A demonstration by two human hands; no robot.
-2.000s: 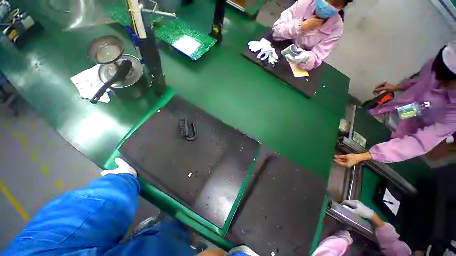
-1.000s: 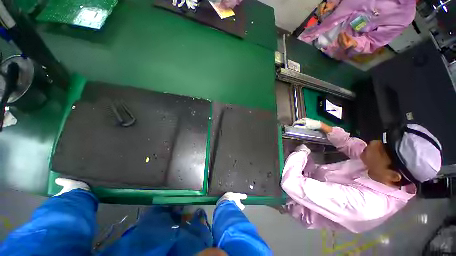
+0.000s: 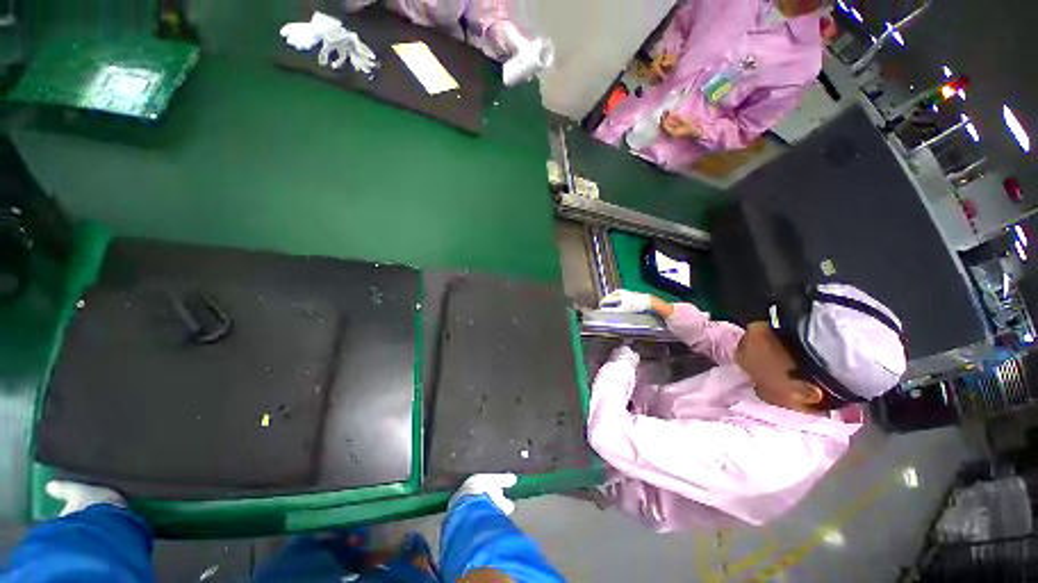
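Note:
My left hand (image 3: 84, 495), in a white glove, rests on the bench's green front edge at the near left corner of the left black pad (image 3: 239, 399). My right hand (image 3: 486, 491), also gloved, rests on the same edge at the front of the right black pad (image 3: 507, 387). Neither hand holds anything that I can see. A small black brush (image 3: 207, 322) lies on the left pad, towards its back left, away from both hands.
A green circuit board (image 3: 103, 77) lies at the back left. White gloves (image 3: 330, 43) and a cream card (image 3: 426, 68) lie on the far black mat (image 3: 455, 106). A person in pink (image 3: 728, 444) reaches over the conveyor rails (image 3: 637, 216) at right. Two more people are beyond.
My view has turned to the right, so the metal pot has left the picture. My right hand, cut off at first, now shows on the bench edge. My left hand stays on the edge.

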